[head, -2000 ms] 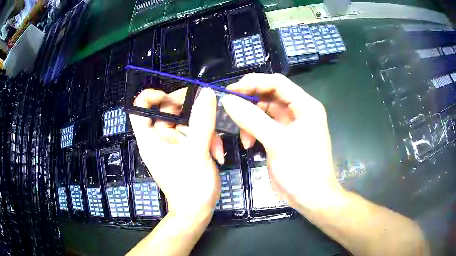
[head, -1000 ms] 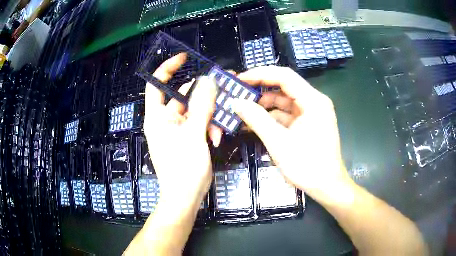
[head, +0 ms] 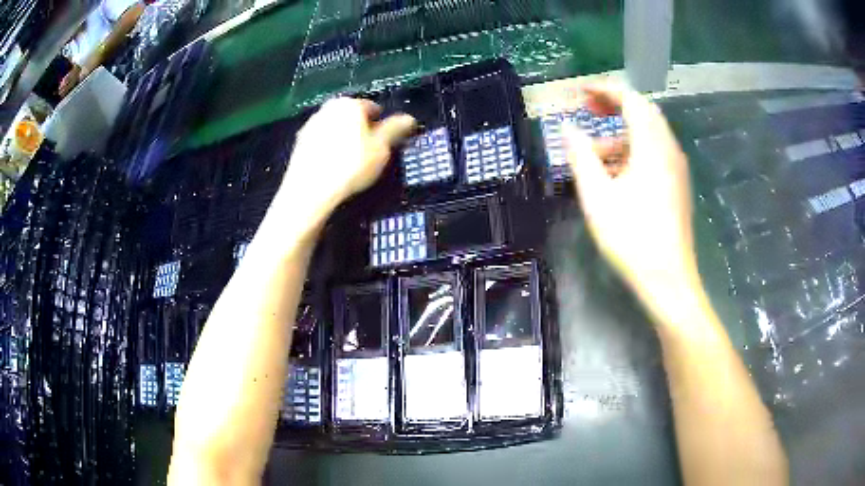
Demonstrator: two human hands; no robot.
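Note:
A black blister tray [head: 493,439] lies in front of me. My left hand [head: 346,152] is over its far row, fingertips beside a housing with keypad fitted [head: 427,157]; whether it holds anything is hidden. My right hand [head: 635,161] is at the keypad stack [head: 560,142], thumb and fingers over its top; whether a keypad is gripped is unclear. Another fitted housing [head: 488,152] lies at the far right pocket. One lies sideways in the middle row [head: 398,239]. Near-row pieces [head: 433,384] show bright white lower halves.
Stacked blister trays [head: 71,313] stand at far left. A grey post [head: 647,43] rises from a pale strip [head: 707,81] at the far side. Glossy clear plastic with keypad-like parts [head: 806,228] lies at right. Another person's arm [head: 109,38] shows at upper left.
The hands have parted and the housing with keypad is no longer held up between them. My left hand has moved to the far row, my right to the keypad stack. The view has shifted.

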